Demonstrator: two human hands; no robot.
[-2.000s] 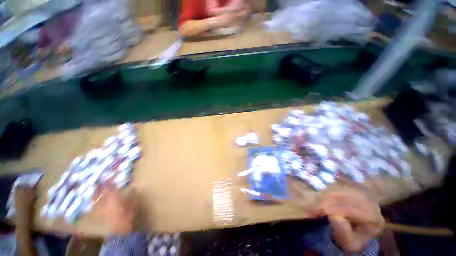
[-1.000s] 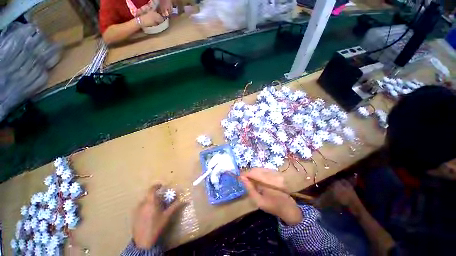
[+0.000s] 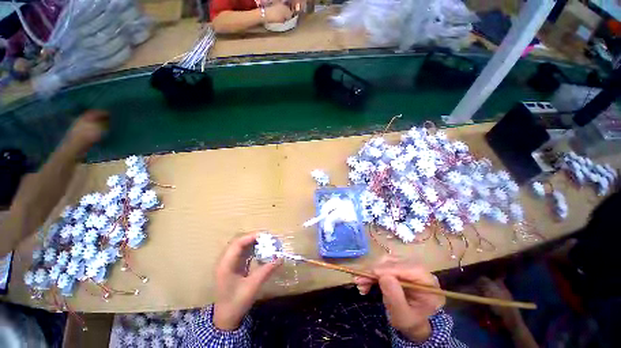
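My left hand holds a white flower-shaped part between thumb and fingers, above the bench. My right hand holds a long thin brown brush like a pen. Its pale tip is at the right edge of the held part and seems to touch it. A blue tub with white paste sits to the right of the held part. A white strip lies across the tub's left edge.
A large heap of parts lies right of the tub, another heap far left. One part lies behind the tub. Black holders sit on the green belt. Another person's arm reaches in at left; people sit right and opposite.
My left hand has lifted a part off the bench. My right hand has moved the brush tip from the tub to that part. Another person's arm has appeared at left. The view has shifted left.
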